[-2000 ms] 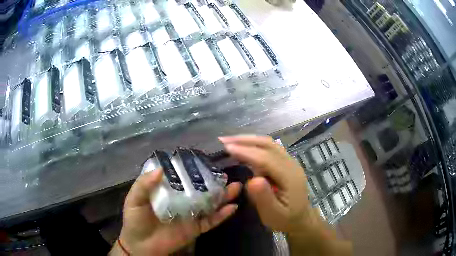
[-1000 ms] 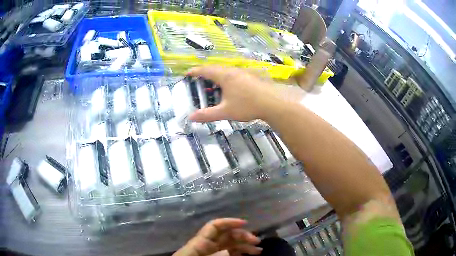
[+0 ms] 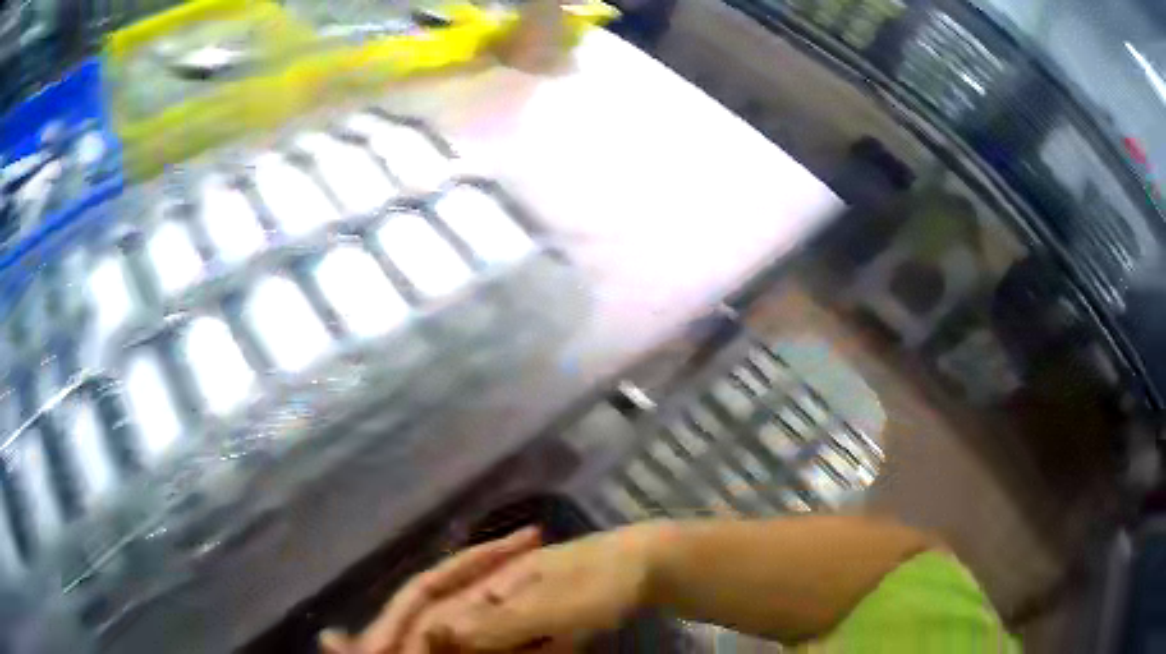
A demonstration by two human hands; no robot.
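The view is blurred. A clear pocketed tray [image 3: 262,447] lies on the bench at the left, holding rows of white device units [image 3: 365,291] with dark side strips. My right hand [image 3: 563,594] is low at the bottom centre, in front of the bench edge, its forearm coming in from the right. Pale fingers beside it at the lower left seem to be my left hand [image 3: 428,600], overlapped by the right and cut off by the bottom edge. Whether either hand holds a unit cannot be told.
A lower pocketed tray [image 3: 754,434] of units is beside the bench, above the brown floor. A yellow bin [image 3: 160,128] and a blue bin [image 3: 115,160] stand at the back left. The bench corner [image 3: 818,205] juts out at centre right.
My right hand has come back from the bench tray to the bottom centre, near the other hand. The view has swung right, so the bench tray and bins sit further left.
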